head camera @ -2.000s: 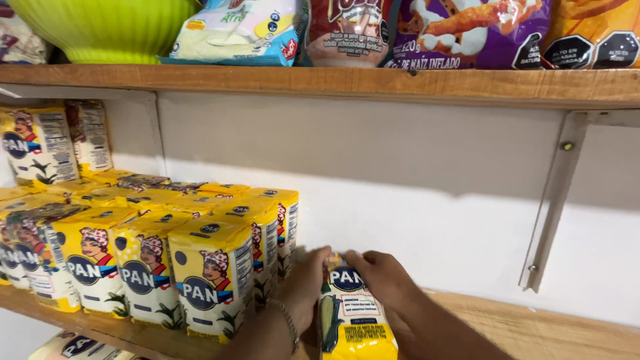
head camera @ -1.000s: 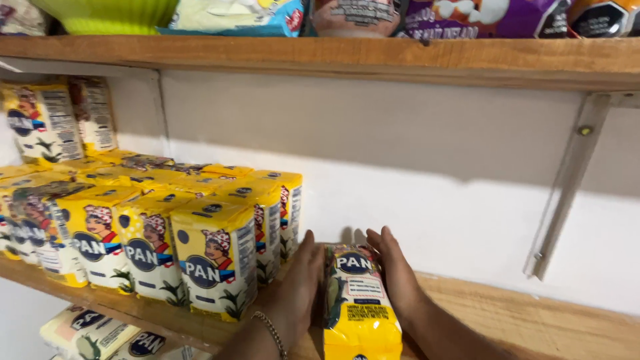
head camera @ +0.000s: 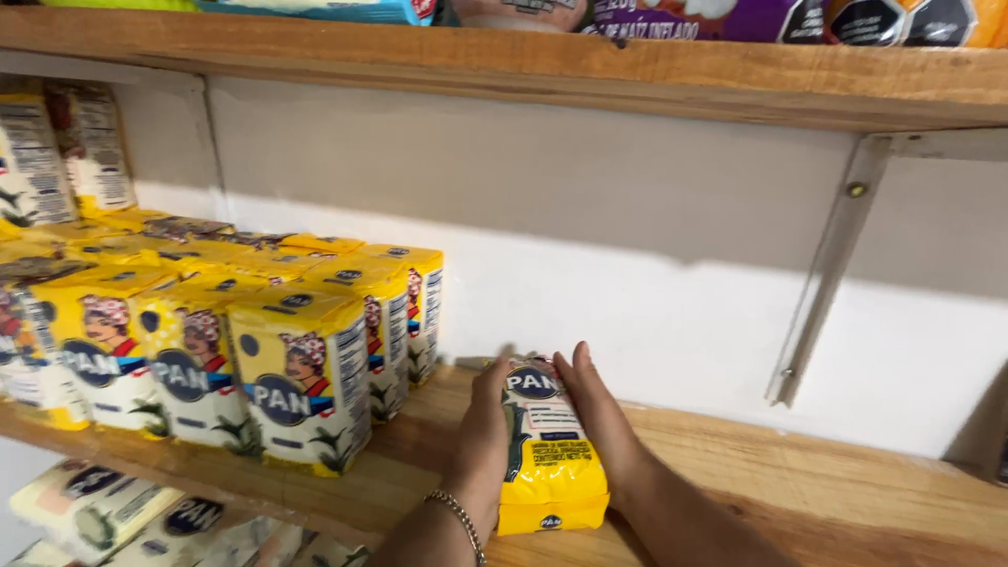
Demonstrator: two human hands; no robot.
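A yellow and white PAN corn flour bag (head camera: 551, 449) lies on its back on the wooden shelf, its yellow end toward me. My left hand (head camera: 484, 433) presses along its left side, a chain bracelet on the wrist. Against the right side rests my right hand (head camera: 602, 417), fingers pointing toward the wall. Both hands hold the bag between them. To the left, upright PAN bags (head camera: 299, 386) stand in close rows, the nearest one a short way from my left hand.
Above runs a wooden shelf (head camera: 504, 67) with snack bags (head camera: 709, 20) on it. A metal bracket (head camera: 827, 268) is fixed to the wall at right. More PAN packages (head camera: 102, 504) lie below the lower shelf (head camera: 787, 472). Two bags (head camera: 98, 150) stand higher at far left.
The bag between my hands has tipped from a more upright tilt to lying back on the shelf. My fingers have moved from its top to its sides.
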